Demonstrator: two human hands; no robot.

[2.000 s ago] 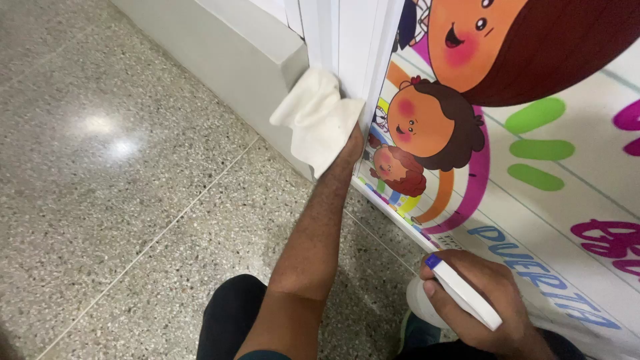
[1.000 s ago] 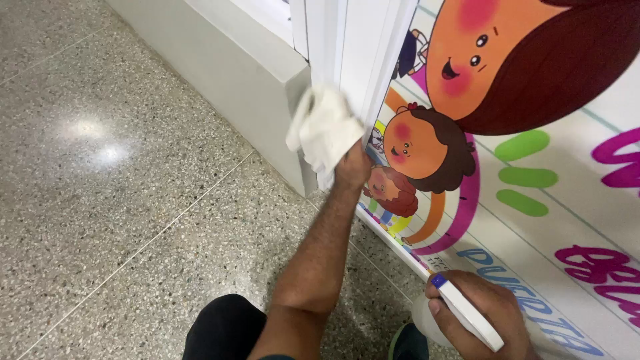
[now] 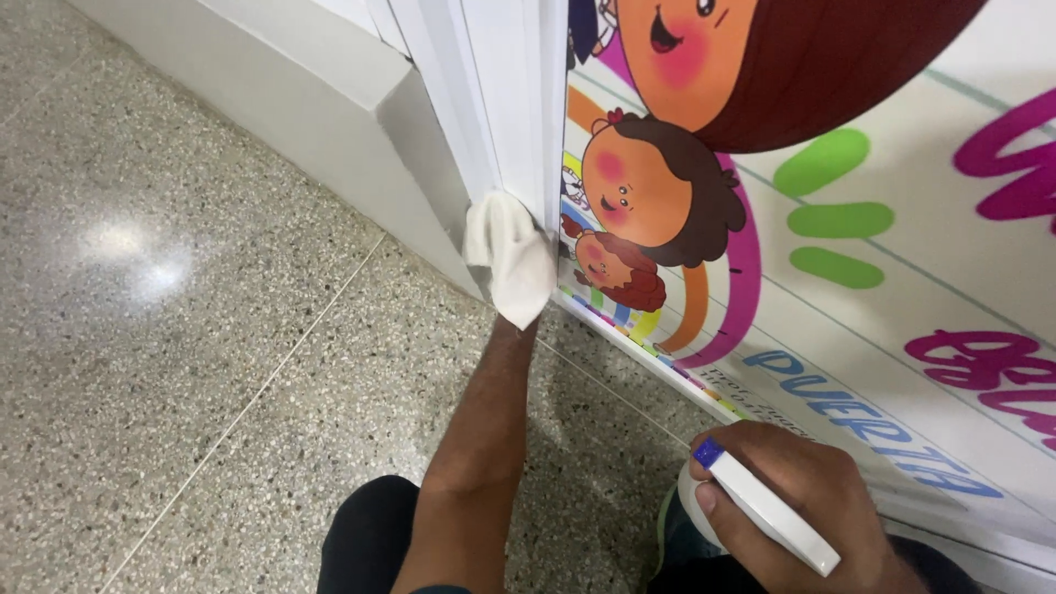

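A white cloth (image 3: 524, 268) lies over my left hand (image 3: 518, 318), which presses it against the foot of a white door frame (image 3: 516, 107). The cloth hides the fingers. At the lower right my right hand (image 3: 792, 503) is closed around the neck of a spray bottle with a white trigger head (image 3: 771, 511) and a blue nozzle. Part of the bottle's pale body (image 3: 697, 507) shows below the hand. Beside the frame stands a door panel (image 3: 742, 313) covered with printed cartoon children and coloured lettering.
A grey wall base (image 3: 330, 140) meets the frame on the left. Speckled terrazzo floor (image 3: 206, 330) with thin joint lines spreads below. My dark-clothed knee (image 3: 367, 532) is at the bottom, and a shoe shows partly beside the bottle.
The left hand and cloth have moved down the frame toward the floor. The right hand still holds the spray bottle.
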